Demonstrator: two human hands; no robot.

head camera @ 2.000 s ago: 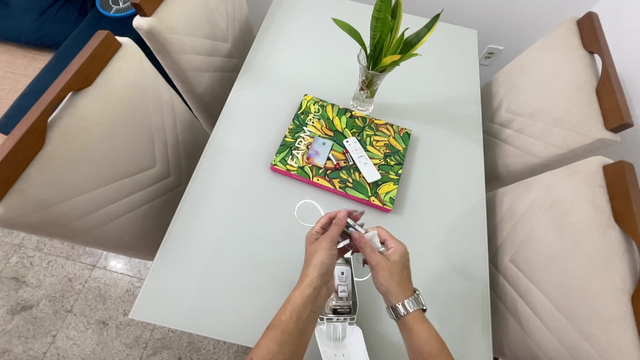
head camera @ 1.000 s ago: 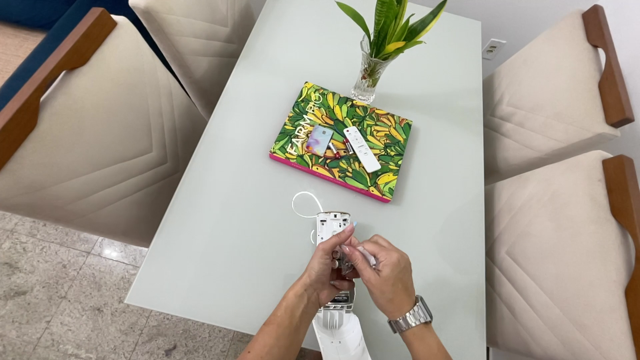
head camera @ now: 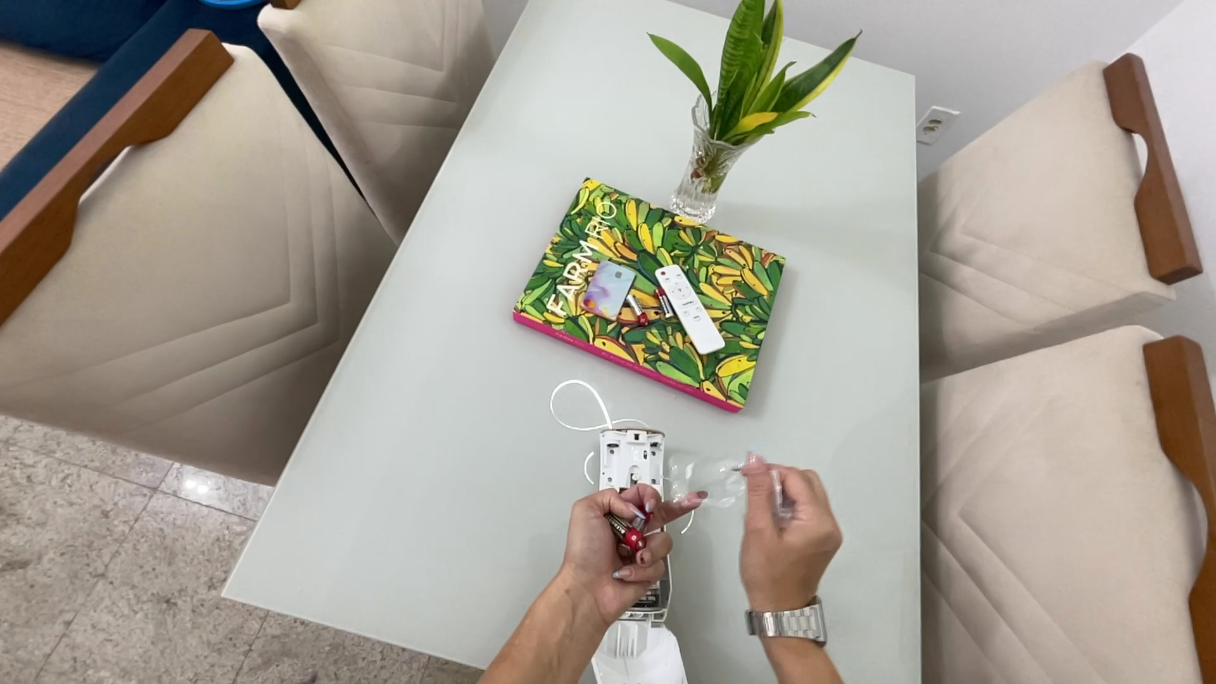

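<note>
My left hand (head camera: 617, 546) is closed around a few red-and-silver batteries (head camera: 631, 537), above an opened white plastic device (head camera: 631, 459). My right hand (head camera: 790, 527), with a metal watch at the wrist, pinches a clear plastic wrapper (head camera: 708, 480) to the right of it. A white cord (head camera: 578, 383) loops out beside the device's top end, and its white cover (head camera: 641, 655) lies at the near end. Farther back, a patterned book (head camera: 731, 366) bears a white remote control (head camera: 690, 309), a pastel card-like item (head camera: 608, 289) and two small batteries (head camera: 636, 310).
A glass vase (head camera: 703, 176) with green leaves stands behind the book. Beige chairs with wooden top rails flank the pale table (head camera: 418, 456), two on the left (head camera: 218, 266) and two on the right (head camera: 1054, 513). A wall socket (head camera: 937, 124) is at the back right.
My hands have moved apart, the right one outward with the clear wrapper. Red-and-silver batteries now show in my left hand.
</note>
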